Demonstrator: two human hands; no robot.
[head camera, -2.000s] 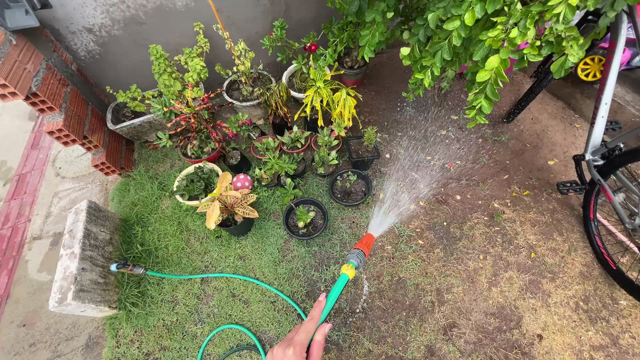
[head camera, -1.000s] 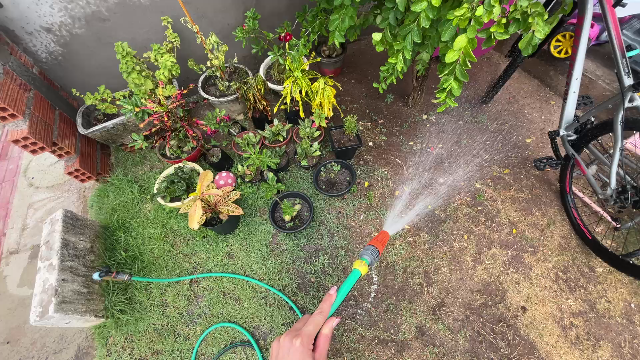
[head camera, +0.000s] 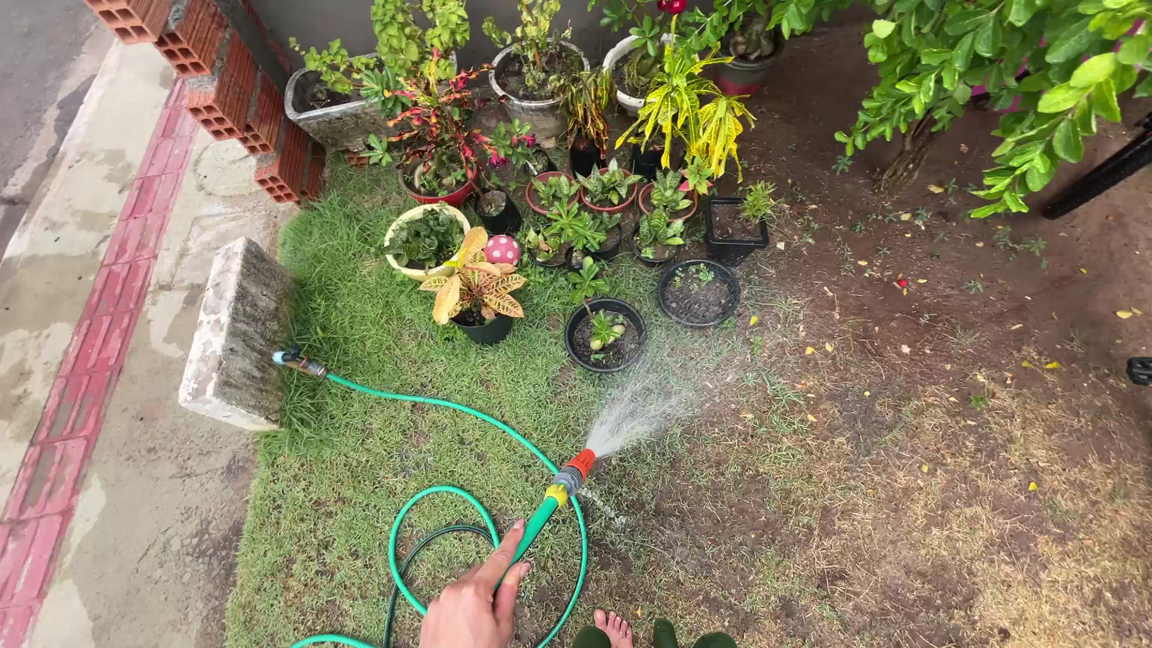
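My left hand (head camera: 470, 605) is closed around the green garden hose (head camera: 538, 529) at the bottom middle, index finger lying along it. Just beyond the fingers, the hose ends in a spray nozzle (head camera: 576, 468) with orange, grey and yellow parts. From its tip a fan of water (head camera: 641, 409) falls on the grass below two round black pots (head camera: 605, 335), (head camera: 699, 293). The rest of the hose loops over the grass, and one line runs to a tap (head camera: 299, 362) at a concrete block (head camera: 238, 333). My right hand is out of view.
Several potted plants (head camera: 484, 292) stand along the grey wall, with a spotted red ball (head camera: 502, 249) among them. Hollow bricks (head camera: 225, 90) are stacked at the upper left. A leafy tree (head camera: 1017, 81) overhangs the upper right. A bare foot (head camera: 614, 627) shows at the bottom edge.
The view has shifted, and the bicycle has mostly left it. The spray, earlier over bare soil right of the pots, now lands nearer the round black pots. The left hand keeps its hold on the hose.
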